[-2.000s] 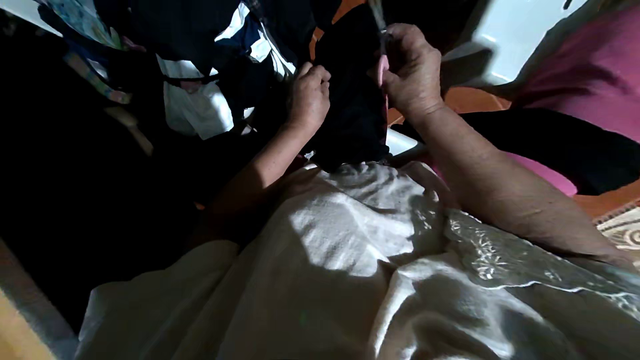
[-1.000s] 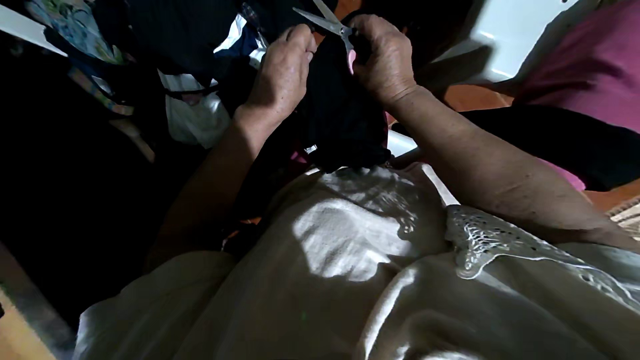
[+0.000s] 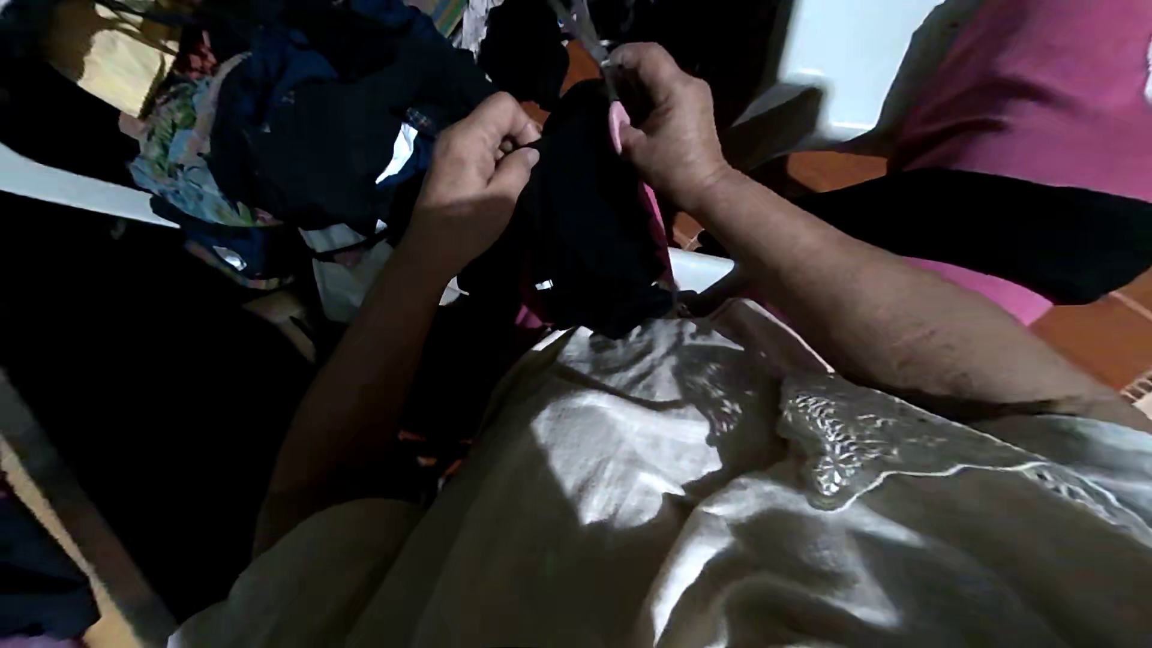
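Note:
My right hand [image 3: 670,126] holds scissors [image 3: 589,40] by their pink handle, with the metal blades pointing up and away from me at the top of the view. To its left, my left hand [image 3: 477,175] pinches the edge of a black cloth [image 3: 594,216] between thumb and fingers. The cloth hangs between both hands and reaches down to my lap, with pink edging along its right side. A small white patch shows near its lower end. Dark shadow hides much of its outline, and my fingers cover part of the scissors' handles.
A heap of dark and patterned clothes [image 3: 315,135] lies at the upper left, beside a white curved edge [image 3: 85,184]. White plastic furniture [image 3: 837,72] stands at the upper right. A person in pink clothing [image 3: 1017,99] is at the right edge, above terracotta floor tiles [image 3: 1089,342].
Since one second ago, my hands have moved apart. The scissors, which had spread blades pointing up-left near my left hand, now point more directly away from me. The view has shifted somewhat.

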